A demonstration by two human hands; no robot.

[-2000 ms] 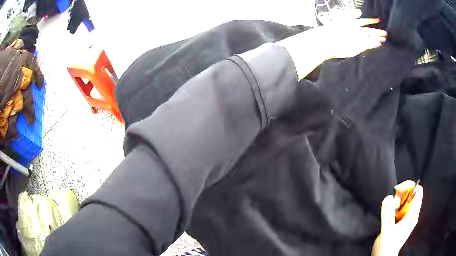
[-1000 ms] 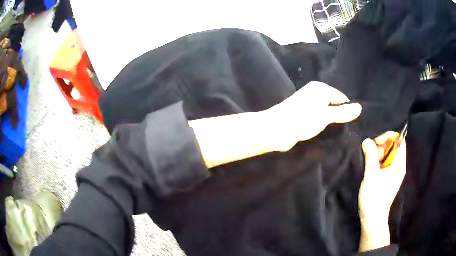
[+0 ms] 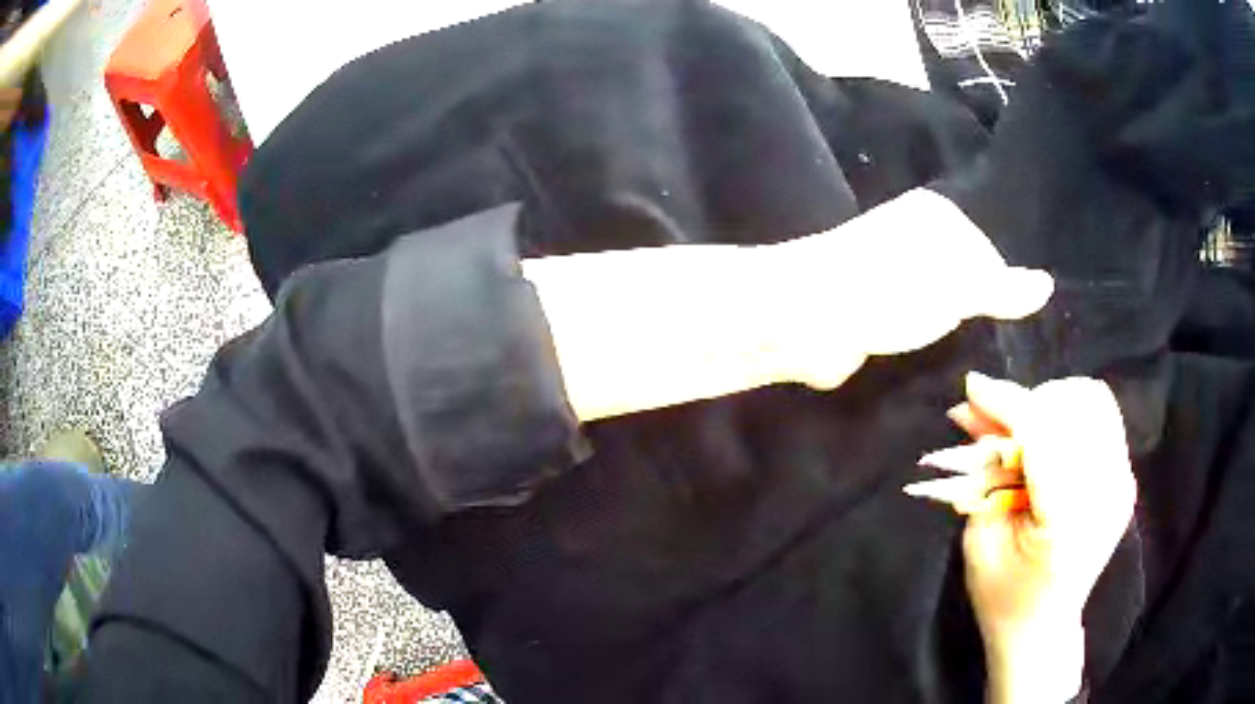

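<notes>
The black garment (image 3: 716, 550) lies in dark folds across the white-topped table and the wearer's lap. Its plaid lining (image 3: 980, 39) shows at the top right. My left hand (image 3: 895, 282) is in the middle right, fingers curled and thumb toward the right, closed on a bit of the black cloth; the pinched spot is mostly hidden. My right hand (image 3: 1053, 475) is just below and to the right, curled round the thread snips (image 3: 1020, 492). Only a little orange of the snips shows between the fingers; the blades cannot be made out clearly.
The white table top (image 3: 330, 35) shows behind the garment. A red stool (image 3: 172, 83) stands at upper left, and a red edge (image 3: 430, 679) shows at the bottom. Part of a blue crate (image 3: 21, 220) and a person's blue-clothed limb (image 3: 55, 530) are at the left edge.
My left hand has come back from the top right onto nearer cloth and closed, then shifted slightly right. My right hand has moved up and turned its fingers left. A blue-clothed limb has appeared at left.
</notes>
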